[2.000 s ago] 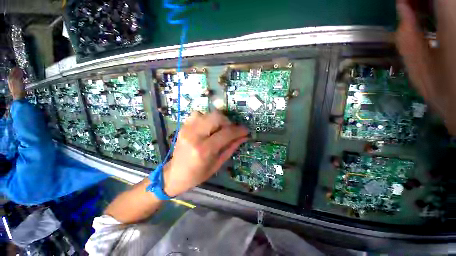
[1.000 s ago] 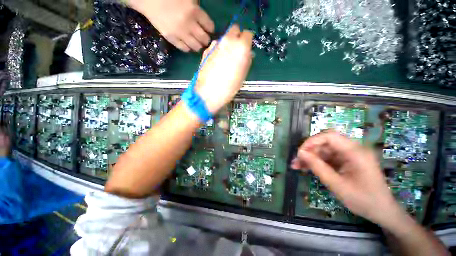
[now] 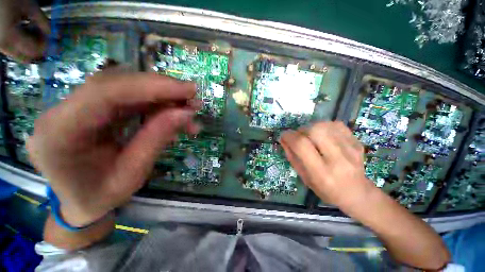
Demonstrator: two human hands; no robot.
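Observation:
My left hand (image 3: 106, 143), blurred and with a blue wrist strap (image 3: 55, 207), hovers over the boards at the left. Its thumb and fingers curl toward each other; whether something small is between them is unclear. My right hand (image 3: 329, 164) is bent down over the middle carrier, with its fingertips between an upper circuit board (image 3: 290, 95) and a lower circuit board (image 3: 271, 170). Its fingers are close together and hide whatever may be under them. The board carrier (image 3: 239, 69) has brown and black clips around the boards.
A pale conveyor rail (image 3: 266, 32) runs behind the carriers, and more carriers with boards lie on both sides. Beyond it is the green bench mat (image 3: 319, 16) with a heap of pale components (image 3: 441, 21). Another person's hand (image 3: 21, 32) is at the upper left; a blue sleeve (image 3: 468, 244) shows at the lower right.
My left hand has come back from the bench mat to above the boards. My right hand is now lowered at the middle carrier. The view has shifted, with less of the bench showing.

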